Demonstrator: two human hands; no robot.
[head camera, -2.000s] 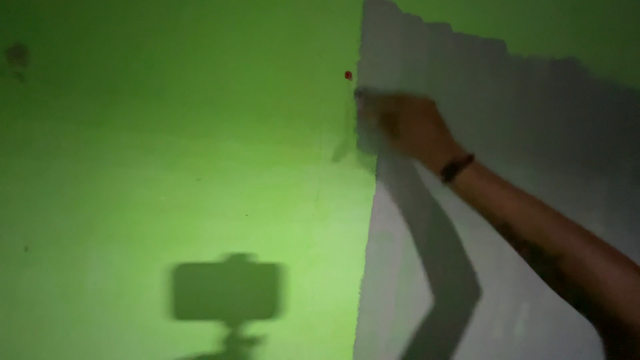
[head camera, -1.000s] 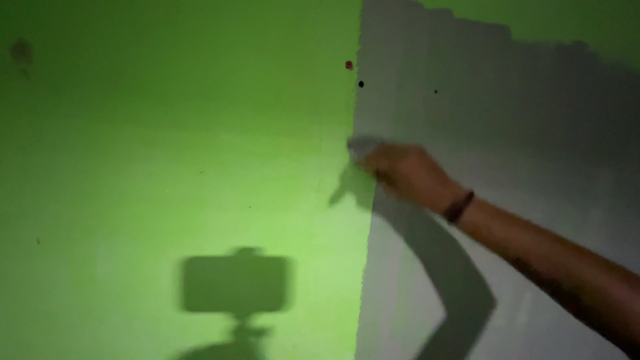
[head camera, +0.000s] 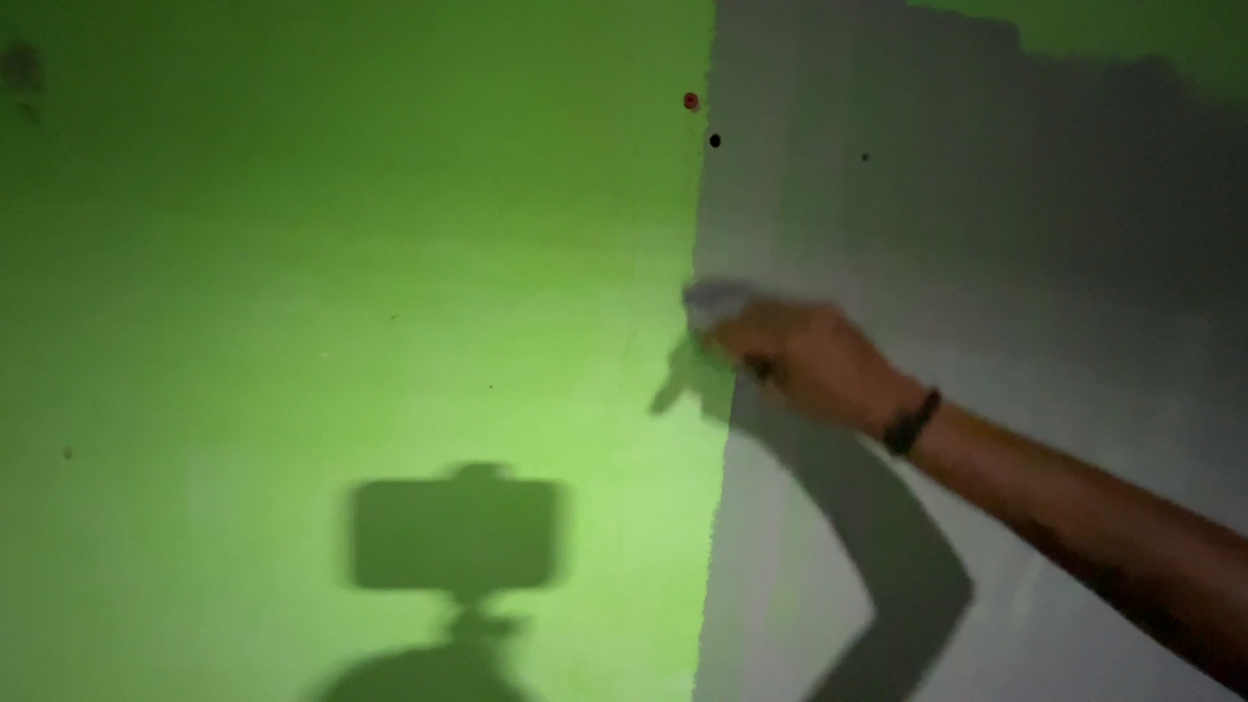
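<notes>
My right hand (head camera: 804, 361), with a dark band (head camera: 912, 421) on the wrist, reaches in from the lower right. Its fingers are closed on a small greyish tool (head camera: 717, 294), blurred by motion; its exact kind cannot be told, though it looks like a brush tip. The tool is at the edge where the green wall (head camera: 546, 292) meets the grey painted area (head camera: 829, 214). Shadows of the hand and arm fall on the wall below and to the left. My left hand is out of view.
A red wall plug (head camera: 690, 100) sits in the green part near the colour edge. Just below it is a dark hole (head camera: 715, 141), and a smaller dark spot (head camera: 865, 157) lies to the right. The shadow of a mounted rectangular device (head camera: 456, 534) falls at lower left.
My right hand has moved down along the edge between green and grey, with the small tool still held. The dark hole, hidden two seconds ago near the hand, is now uncovered above it.
</notes>
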